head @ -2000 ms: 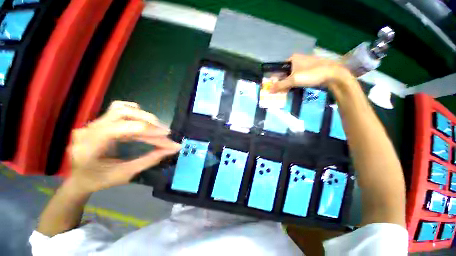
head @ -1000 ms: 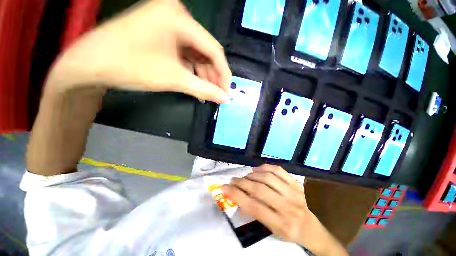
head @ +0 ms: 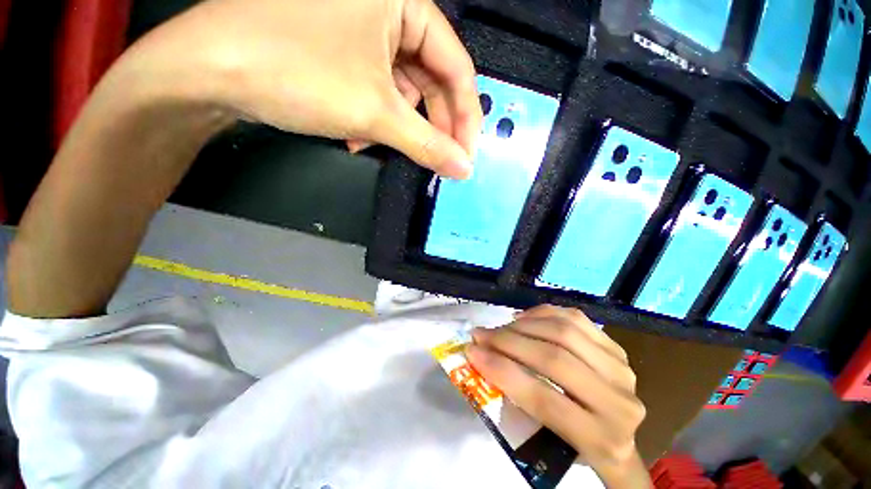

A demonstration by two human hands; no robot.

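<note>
My left hand (head: 382,95) is over the leftmost light-blue smartphone (head: 492,191) of the near row, thumb and fingertips pinched together beside its camera lenses. Whether a clear film is between the fingertips cannot be told. The phone lies in a pocket of the black foam tray (head: 401,229). My right hand (head: 573,387) holds the squeegee card (head: 477,387), black and white with orange print and a yellow mark, low against the white smock. Glare shows on the backs of the other near-row phones, such as the second one (head: 611,215).
More phones (head: 788,43) lie in the far row at the upper right. Red foam trays stand at the upper left (head: 91,57) and right edge (head: 858,372). Red trays (head: 683,473) and a small-looking tray of phones (head: 743,379) are low at the right. A yellow line (head: 248,280) crosses the floor.
The view has moved closer to the tray's near left corner. My right hand has left the far row and come down to the smock with the card. My left hand stays pinched by the leftmost near phone.
</note>
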